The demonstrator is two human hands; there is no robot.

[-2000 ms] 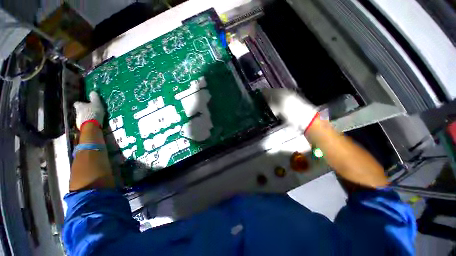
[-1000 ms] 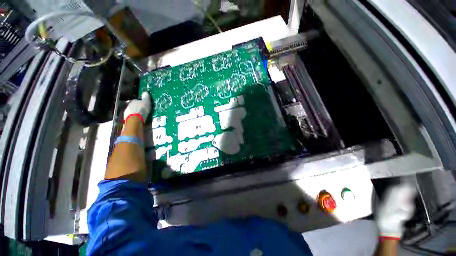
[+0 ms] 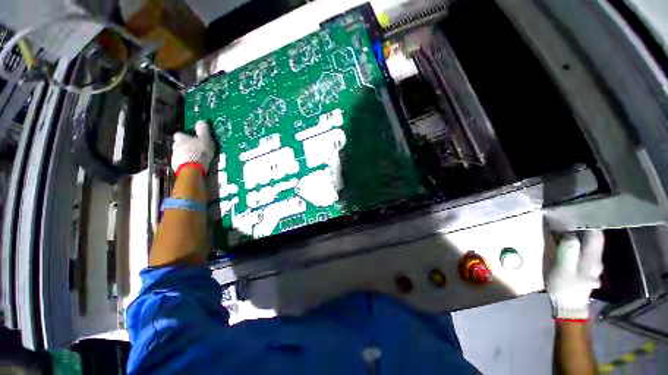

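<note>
A large green printed circuit board [image 3: 286, 95] with silver-white solder areas lies in a black frame on the conveyor line. My left hand [image 3: 193, 149], in a white glove with a red cuff, rests on the board's left edge, fingers on its surface. My right hand [image 3: 575, 272], gloved the same way, is away from the board at the right end of the button panel, fingers pointing up and somewhat apart. No tool shows in it. A light blue band [image 3: 183, 205] is around my left wrist.
The pale button panel [image 3: 366, 282] with red, yellow and green buttons is between my body and the conveyor rail [image 3: 505, 198]. A dark opening lies right of the board. A cardboard box [image 3: 165, 33] and a looped cable are at upper left. Yellow-black floor tape shows at lower right.
My right hand has moved from the board's right side down to the right end of the button panel. My left hand has stayed at the board's left edge. The view has shifted.
</note>
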